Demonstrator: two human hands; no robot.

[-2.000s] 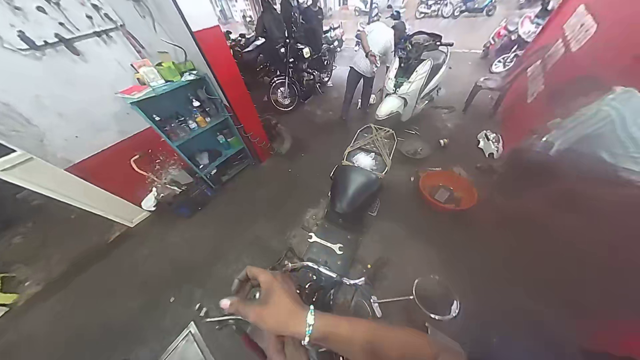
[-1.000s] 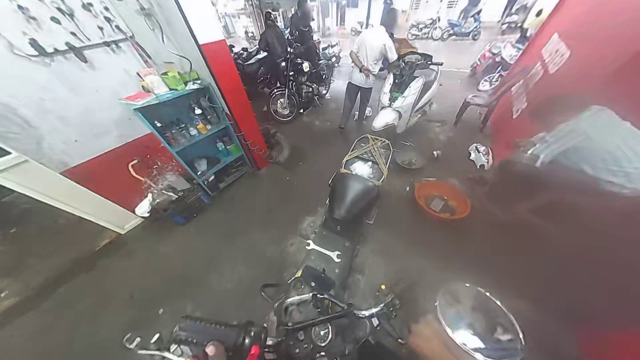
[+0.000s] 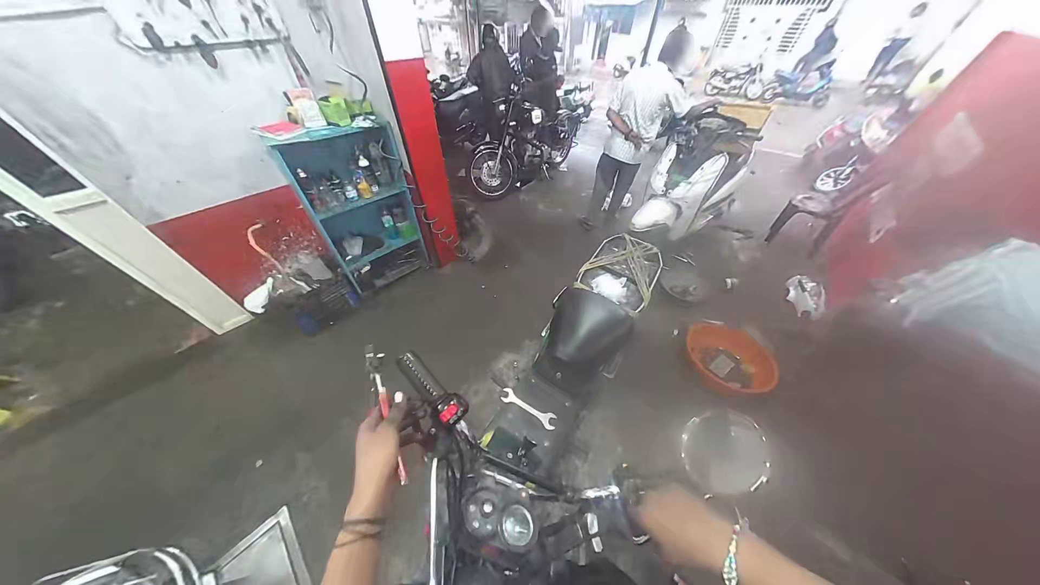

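Observation:
My left hand (image 3: 379,443) is closed around a thin red-handled tool (image 3: 387,414) with a metal head, beside the black handlebar grip (image 3: 421,376) and its red switch. At the handlebar's other side, my right hand (image 3: 678,524) is blurred near the control; whether it holds anything is unclear. Between both hands lie the motorcycle's instrument gauges (image 3: 501,520). An open-end wrench (image 3: 528,408) rests across the dark surface between the handlebar and the black seat (image 3: 585,331). A round mirror (image 3: 725,452) stands beyond my right hand.
An orange basin (image 3: 731,359) with parts in it sits on the floor at right. Beyond the seat's rear rack is a white scooter (image 3: 682,191), with a person bent beside it. A teal shelf (image 3: 345,215) with bottles stands left; a blurred person is at far right.
My right hand, over the left handlebar side two seconds ago, is now at the right side. My left hand has come up beside the grip with the red-handled tool in view.

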